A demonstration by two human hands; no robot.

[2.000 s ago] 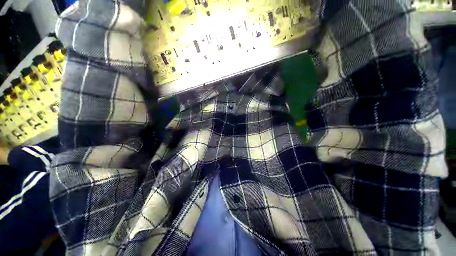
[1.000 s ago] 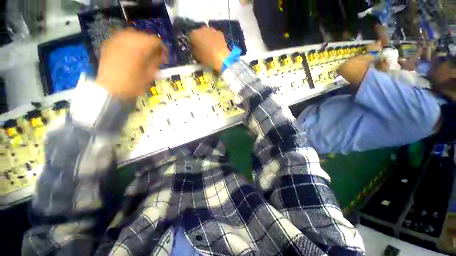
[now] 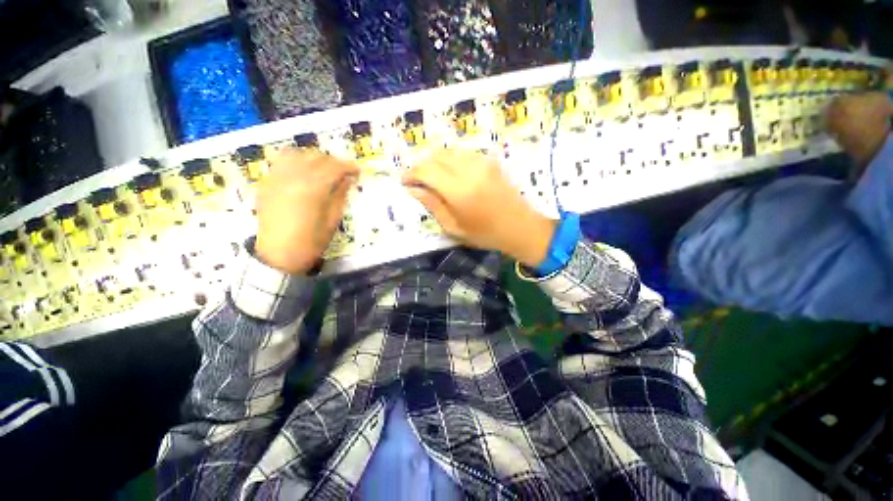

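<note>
Long cream-yellow PCB panels (image 3: 152, 256) lie end to end in a curved line across the view, with yellow-taped transformers (image 3: 465, 119) along their far edge. My left hand (image 3: 299, 205) is over the board left of centre, fingers curled, fingertips pointing right. My right hand (image 3: 480, 204) is over the board right of centre, with a blue wrist strap (image 3: 562, 245) on its wrist and fingertips pointing left. A gap of bright board lies between the hands. Whether either hand pinches a small component cannot be made out.
Behind the boards stand black bins with blue components (image 3: 209, 88), grey components (image 3: 291, 54), violet components (image 3: 380, 47), silver-white components (image 3: 460, 41) and dark components (image 3: 544, 29). A thin blue cord (image 3: 554, 147) crosses the board. Another person's blue sleeve (image 3: 783, 245) and hand are at right.
The view has swung from my lap to the line. Since one second ago, both hands have come from over the bins down to the board between them.
</note>
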